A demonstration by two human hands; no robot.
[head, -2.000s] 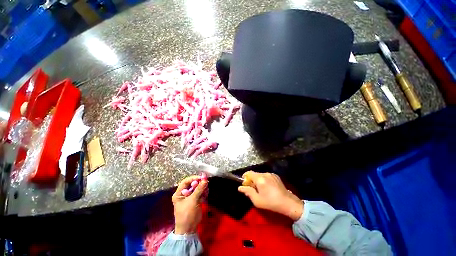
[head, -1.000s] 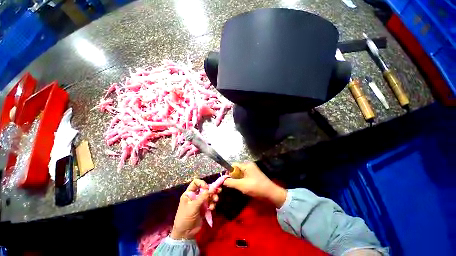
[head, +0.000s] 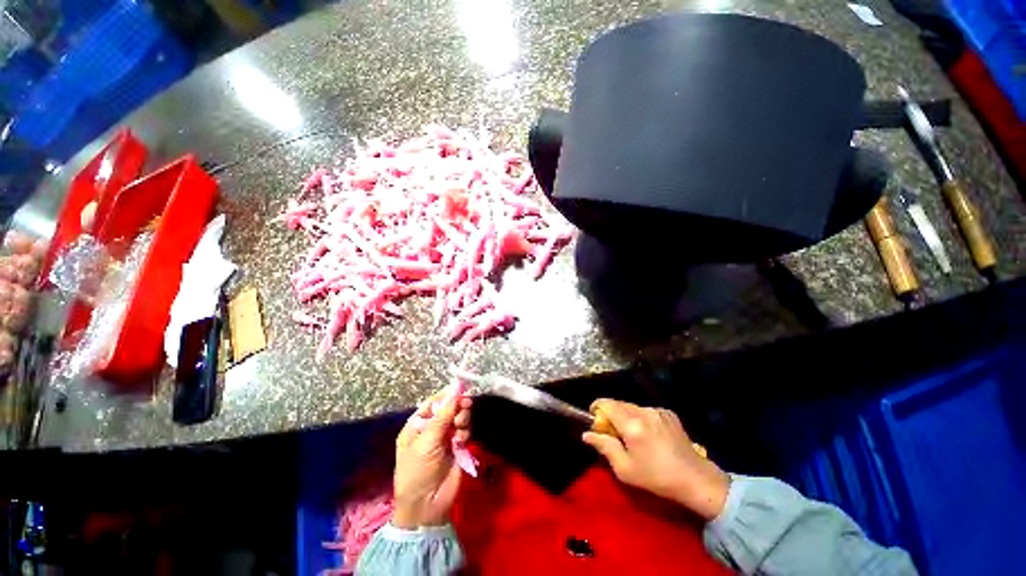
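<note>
My left hand is closed on a slim pink moulded part, whose lower end hangs below the fingers. My right hand grips the yellowish wooden handle of a trimming knife. The long silvery blade points left, its tip at the upper end of the part; whether it touches is hard to tell. A large heap of pink parts lies on the bench just beyond my hands. More pink parts lie below the bench edge, left of my left hand.
A black hooded fixture stands right of the heap on the speckled bench. Wooden-handled tools lie beyond it. Red trays, clear plastic, white cloth, a phone and cardboard are at left. Blue crates are at lower right.
The knife has swung from pointing up over the heap to lying flatter near the left hand. The part in my left hand is held more upright. The view has shifted a little.
</note>
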